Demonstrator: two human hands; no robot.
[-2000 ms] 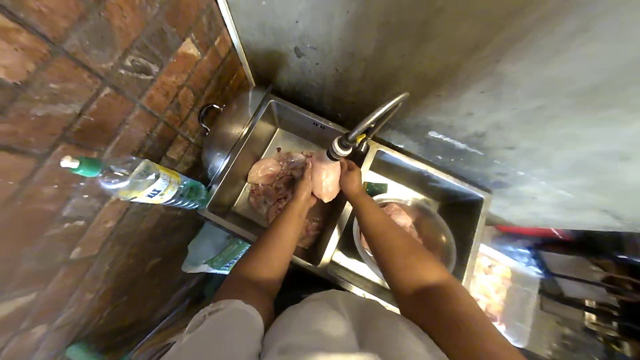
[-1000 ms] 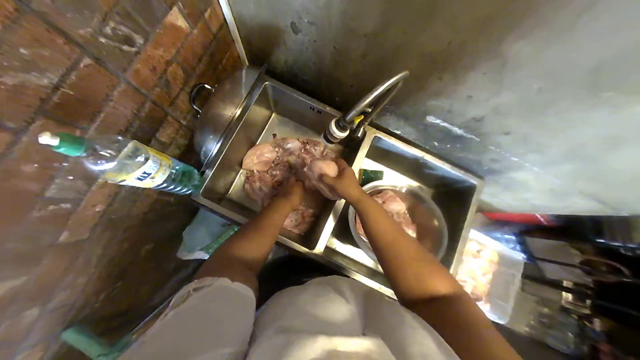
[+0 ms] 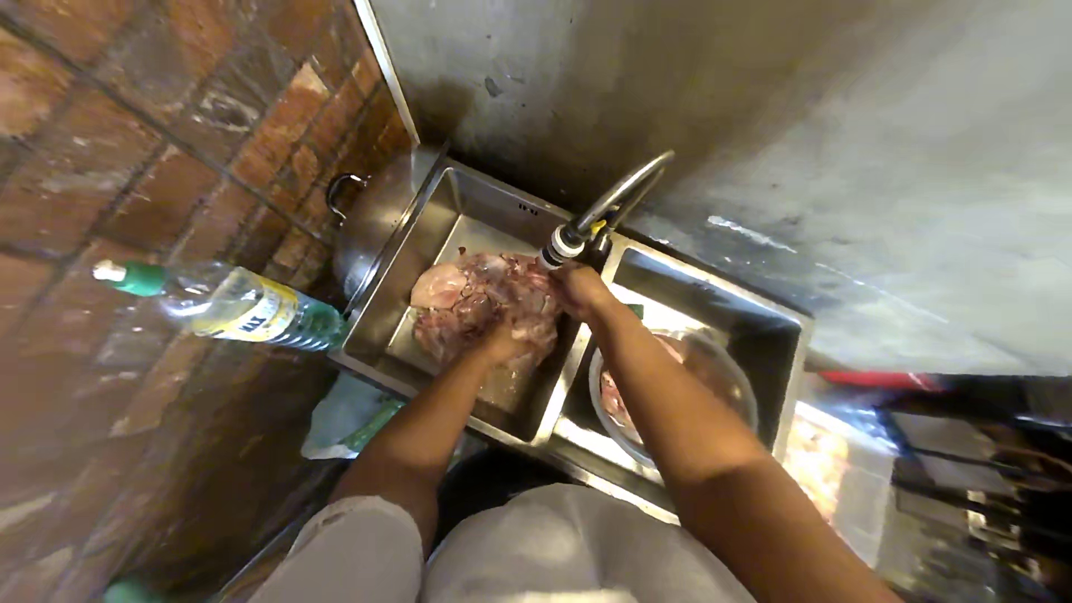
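Note:
In the left basin of a steel double sink lies a heap of raw poultry pieces. My left hand presses on the near side of the heap, its fingers partly hidden among the pieces. At the heap's right side, just below the faucet's spout, is my right hand, touching the meat; its fingertips are out of sight. Whether either hand grips a piece cannot be told. More raw meat sits in a round bowl in the right basin, partly behind my right forearm.
A clear plastic bottle with a green cap stands left of the sink. Behind it is a large metal pot or lid with a handle. A tray of pale pieces lies to the right, blurred. Brick and grey walls border the sink.
The pale piece held up between my hands under the faucet two seconds ago is no longer raised. Both hands are now lower, against the heap, with my left hand at its near side.

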